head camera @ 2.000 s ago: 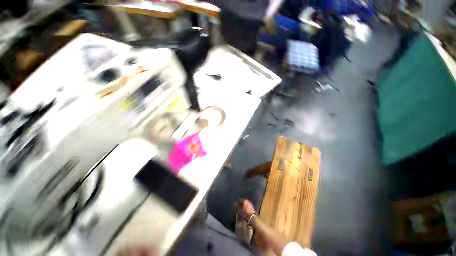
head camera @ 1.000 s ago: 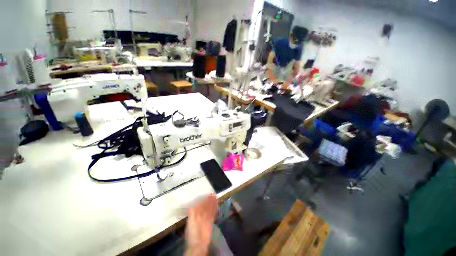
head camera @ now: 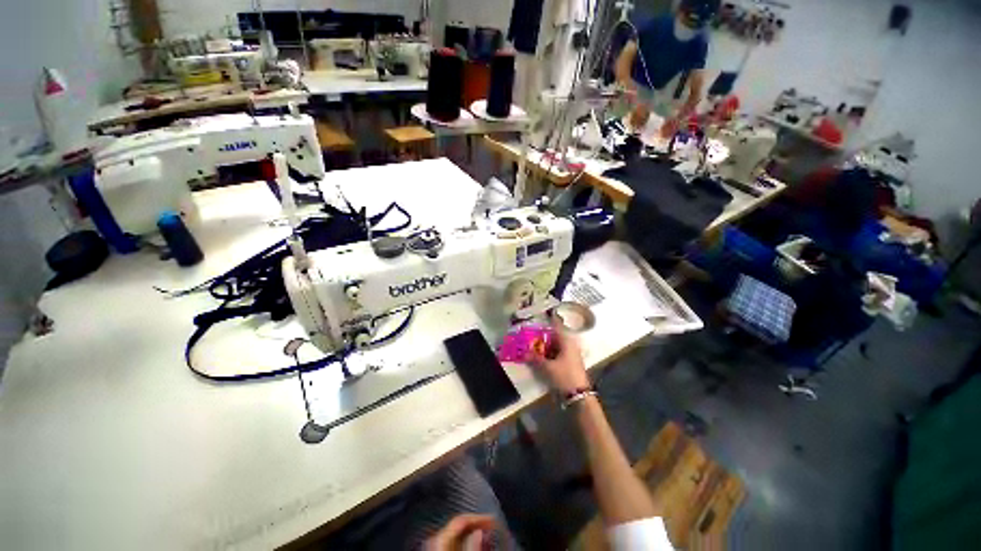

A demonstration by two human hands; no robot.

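Observation:
A pink packet (head camera: 523,345) lies on the white tabletop (head camera: 194,452), below the right end of the white "brother" sewing machine (head camera: 430,282). My right hand (head camera: 563,366) reaches in from the lower right, with a bracelet on the wrist, and its fingers close on the packet's right end. A black smartphone (head camera: 481,371) lies flat just left of the packet. My left hand (head camera: 463,533) is low over my lap with fingers curled, cut off by the bottom edge; whether it holds anything is unclear.
A pale tape roll (head camera: 572,316) is just behind my right hand. Tangled black straps (head camera: 258,282) lie behind and left of the machine. A white tray (head camera: 676,312) is at the table's right end. A wooden bench (head camera: 678,495) stands lower right. A person (head camera: 662,65) works at a farther table.
The view has shifted from the floor and bench to the table. My right hand now reaches the pink packet. The hand seen near the phone a second ago is now lower, over my lap.

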